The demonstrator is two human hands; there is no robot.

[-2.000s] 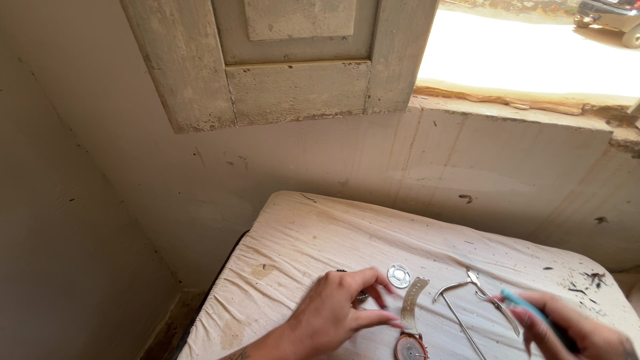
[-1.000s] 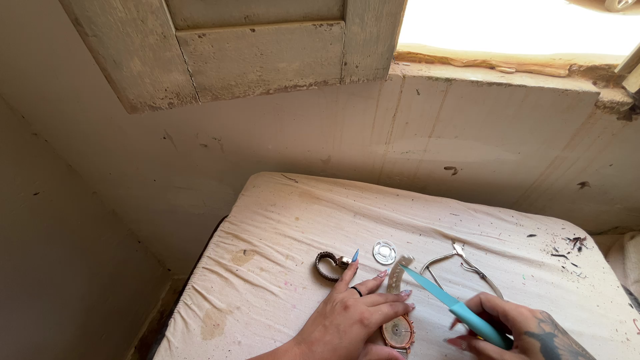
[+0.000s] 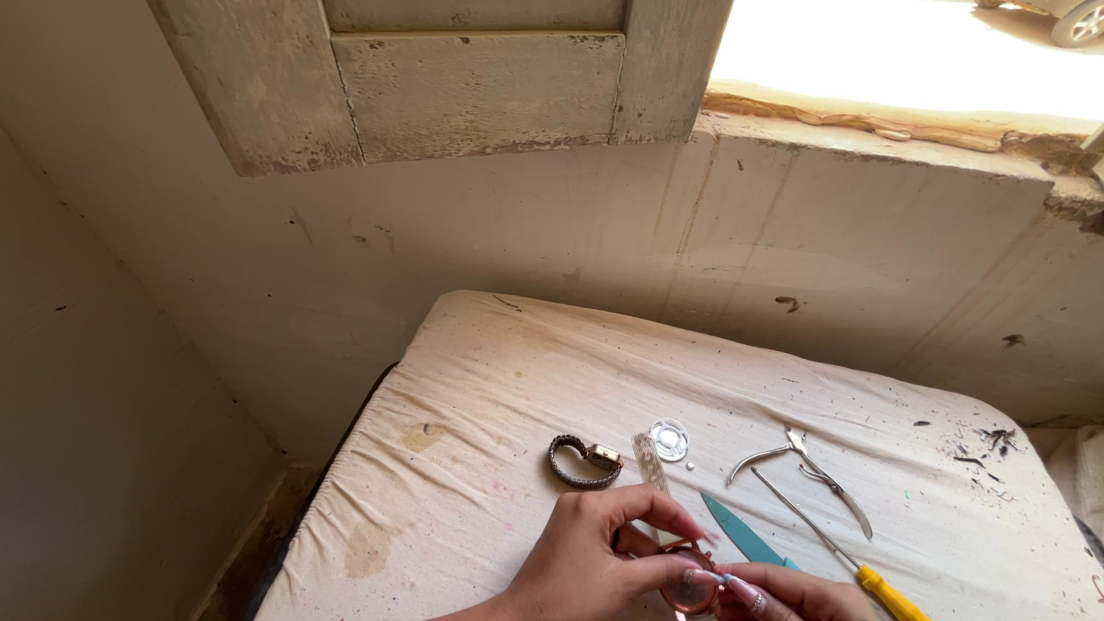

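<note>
My left hand (image 3: 604, 548) grips a copper-coloured watch case (image 3: 690, 586) near the bottom edge. The fingertips of my right hand (image 3: 776, 591) pinch the same case at its right side. A pale patterned watch strap (image 3: 649, 461) extends up from beneath my left fingers. Beside it lie a silvery round disc (image 3: 669, 440) and a tiny round part (image 3: 690, 466). To the left rests a small wristwatch with a dark band (image 3: 586, 463). A teal-bladed knife (image 3: 743, 530) lies just above my right hand, its handle hidden.
Metal nippers (image 3: 802, 457) and a yellow-handled screwdriver (image 3: 888, 595) lie at the right on the cloth-covered mattress (image 3: 492, 371). Dark debris (image 3: 992, 448) is scattered near its right corner. Behind stand a stained wall, a wooden shutter (image 3: 483, 86) and a window opening.
My right hand has let go of the teal knife, which now lies on the cloth, and has moved left to the watch case. My left hand has taken hold of the case.
</note>
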